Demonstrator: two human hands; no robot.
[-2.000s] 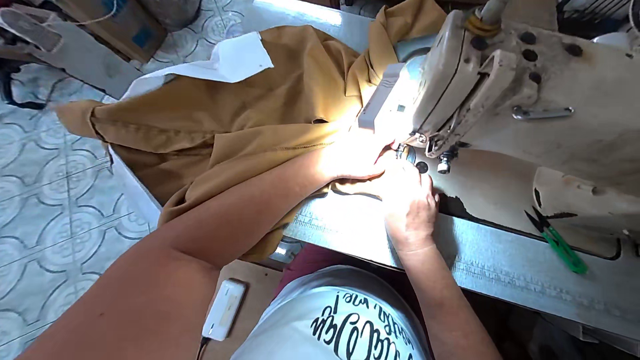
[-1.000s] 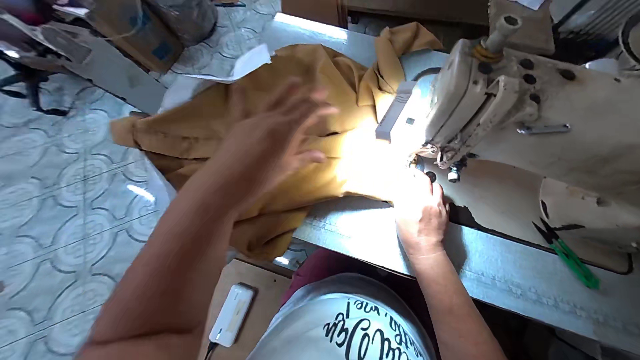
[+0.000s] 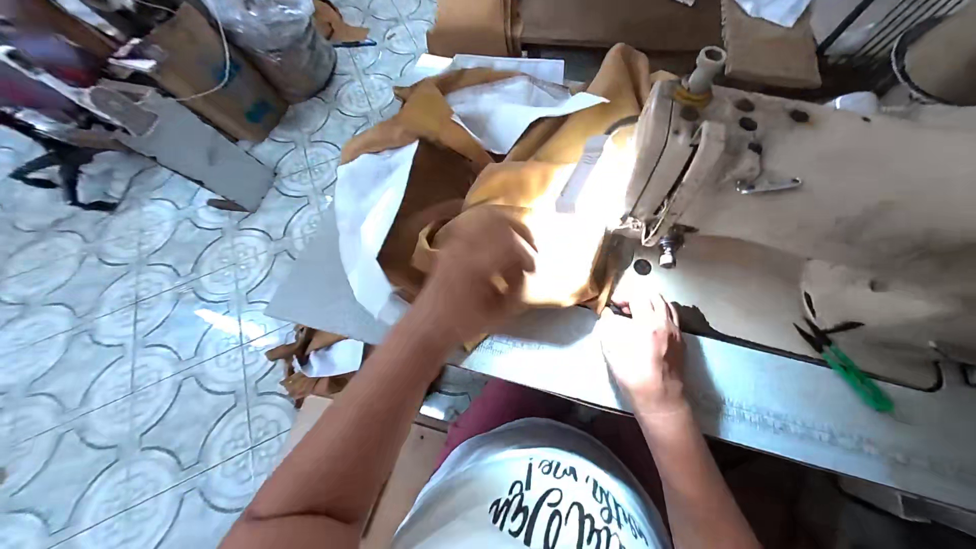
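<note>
Mustard-brown cloth (image 3: pixel 511 183) with white pieces (image 3: pixel 503 110) lies bunched on the sewing table, left of the head of an industrial sewing machine (image 3: pixel 686 168). My left hand (image 3: pixel 484 259) is blurred over the cloth's near part, fingers curled; whether it grips a fold is unclear. My right hand (image 3: pixel 644 339) rests on the table's near edge below the needle area, its fingertips at the cloth's right corner; its grip is lost in glare. The machine's lamp washes out the cloth near the presser foot.
Thread snips with green handles (image 3: pixel 858 377) lie on the machine bed at right. The metal table edge (image 3: pixel 778 419) runs in front of me. Cardboard (image 3: pixel 618 27) stands behind the table. A box (image 3: pixel 221 72) and a plastic-wrapped bundle (image 3: pixel 278 46) stand on the tiled floor at upper left.
The cloth, spread out leftward before, is now bunched and folded over with more white showing. My left hand has moved from over the middle of the cloth to its near part.
</note>
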